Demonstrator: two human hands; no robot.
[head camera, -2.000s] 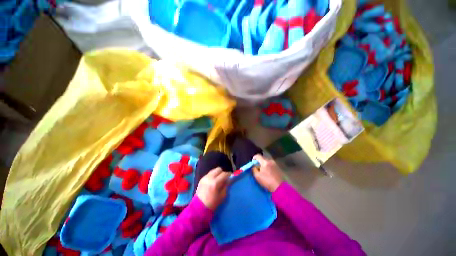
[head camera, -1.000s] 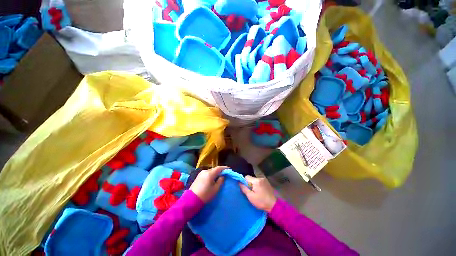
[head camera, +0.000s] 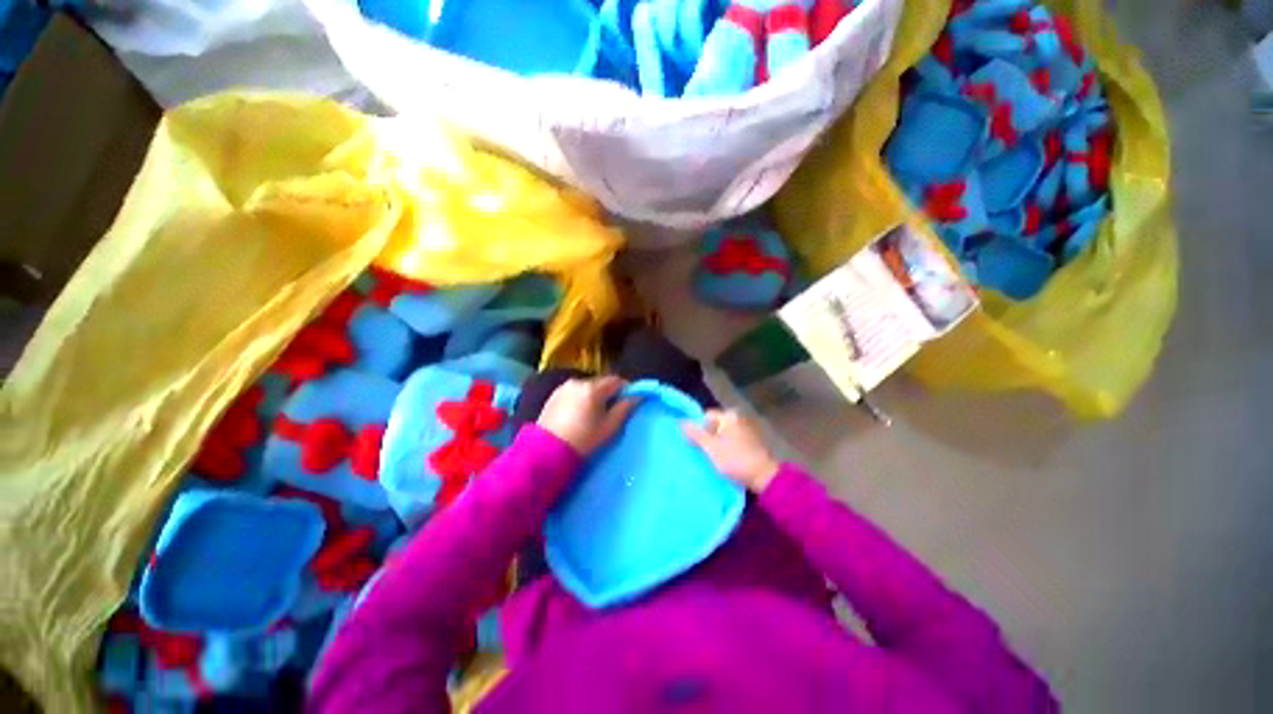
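A bright blue plush piece (head camera: 642, 502) lies over my lap with its shallow tray face up and its raised rim showing. My left hand (head camera: 584, 414) grips the rim at the upper left. My right hand (head camera: 733, 449) holds the rim at the upper right, fingers bent over the edge. No tool shows in either hand. The underside of the piece is hidden.
The near yellow bag (head camera: 98, 377) lies open at my left, full of blue and red pieces. A white woven sack (head camera: 656, 154) stands ahead. The far yellow bag (head camera: 1145, 265) is upper right. A small carton (head camera: 866, 328) and one loose piece (head camera: 741, 265) lie between.
The piece was folded at its top edge two seconds ago and is now opened out with the tray face up. The hands have moved apart along the rim. The view has shifted.
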